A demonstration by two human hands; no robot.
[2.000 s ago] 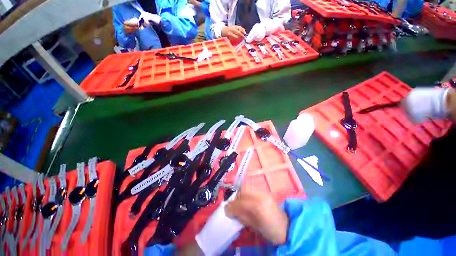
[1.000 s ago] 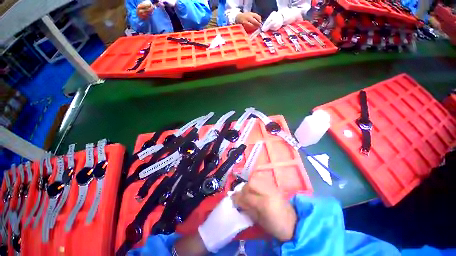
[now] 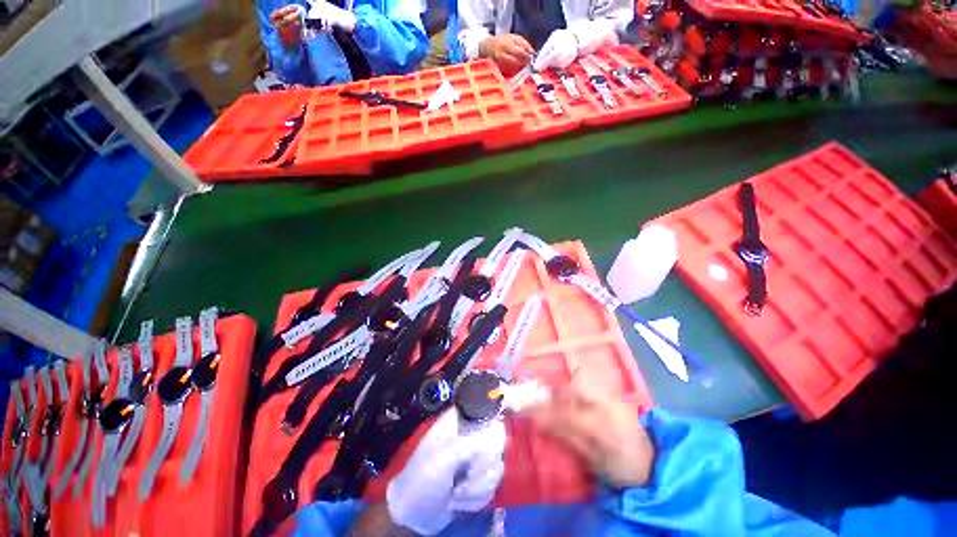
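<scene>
My left hand (image 3: pixel 446 477), in a white glove, holds a wristwatch (image 3: pixel 480 396) with its round dark face up, over the front of the centre tray. A light grey strap end shows below the glove. My right hand (image 3: pixel 603 432), bare and blurred, is just right of the watch, with a small white scrap (image 3: pixel 527 396) at its fingertips. Behind the hands, a pile of black-strap and grey-strap wristwatches (image 3: pixel 404 346) lies across the red centre tray (image 3: pixel 593 341).
Grey-strap watches stand in rows on the left tray (image 3: pixel 236 367). One black-strap watch (image 3: pixel 752 252) lies on the right tray (image 3: pixel 839 304). A whitish bottle (image 3: pixel 642 262), white paper (image 3: pixel 663 346) and blue stick lie between trays. Two people work behind far trays (image 3: pixel 409 126).
The watch face has come into view above my left glove, which has turned upright. My right hand has moved right, off the left. The black-strap watch near my right sleeve earlier is gone.
</scene>
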